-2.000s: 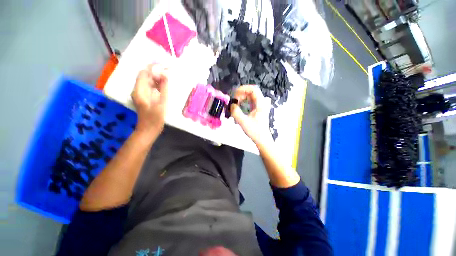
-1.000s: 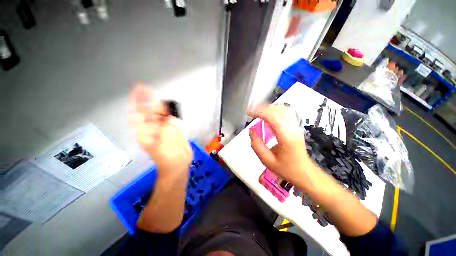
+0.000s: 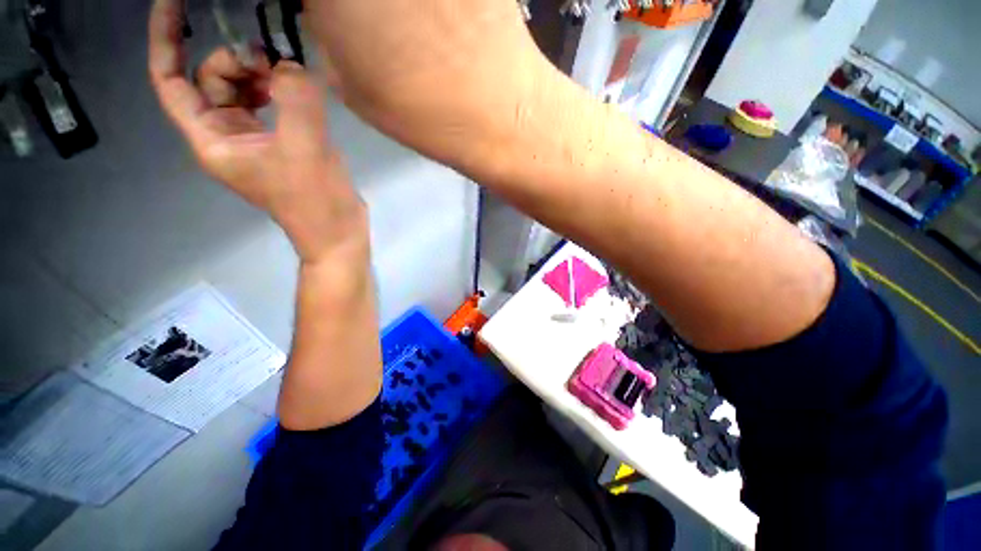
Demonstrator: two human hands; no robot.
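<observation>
My left hand (image 3: 253,129) is raised at the upper left, fingers curled around a pale prong and beside a black hanging part (image 3: 282,30); whether it grips either is unclear. My right hand (image 3: 377,43) reaches to the top edge, its fingers cut off or hidden. Another hanging part (image 3: 59,108), black with pale prongs, is at the far left. The pink holder (image 3: 609,384) with a black insert sits on the white table (image 3: 527,342). Black pads (image 3: 683,398) lie heaped beside it, partly behind my right arm.
A blue bin (image 3: 414,323) with loose black parts stands left of the table. A flat pink pad (image 3: 576,280) with a white stick lies farther along. Instruction sheets (image 3: 178,355) are on the grey panel. A dark table with a pink-and-yellow item (image 3: 755,116) stands beyond.
My left hand has moved up and left to the hanging parts. My right hand has swung from over the table up to the top edge, its forearm now crossing the view.
</observation>
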